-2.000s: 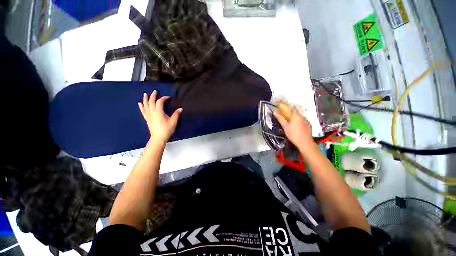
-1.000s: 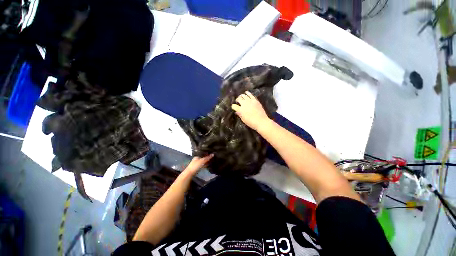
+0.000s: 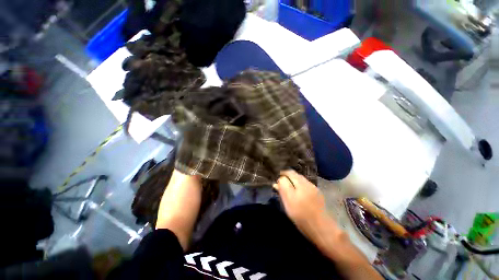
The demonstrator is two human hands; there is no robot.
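A plaid garment piece (image 3: 249, 136), dark brown with pale check lines, hangs between my hands, partly over the navy pressing board (image 3: 328, 147). My right hand (image 3: 295, 191) pinches its near edge at the right. My left hand (image 3: 189, 178) is mostly hidden under the cloth at the left; only the wrist and forearm show clearly, so its fingers cannot be seen. The steam iron (image 3: 375, 221), with a tan handle, rests at the table's right end, out of my hands.
A heap of waiting plaid pieces (image 3: 158, 82) lies on a white surface at the left, below a black garment mass (image 3: 213, 27). A blue bin (image 3: 317, 19) stands beyond the white table (image 3: 377, 147). A red and white machine arm (image 3: 421, 90) is at the right.
The iron was in my right hand two seconds ago and now rests at the right. The plaid piece has been gathered off the board, spread and drawn towards me. The view has turned left.
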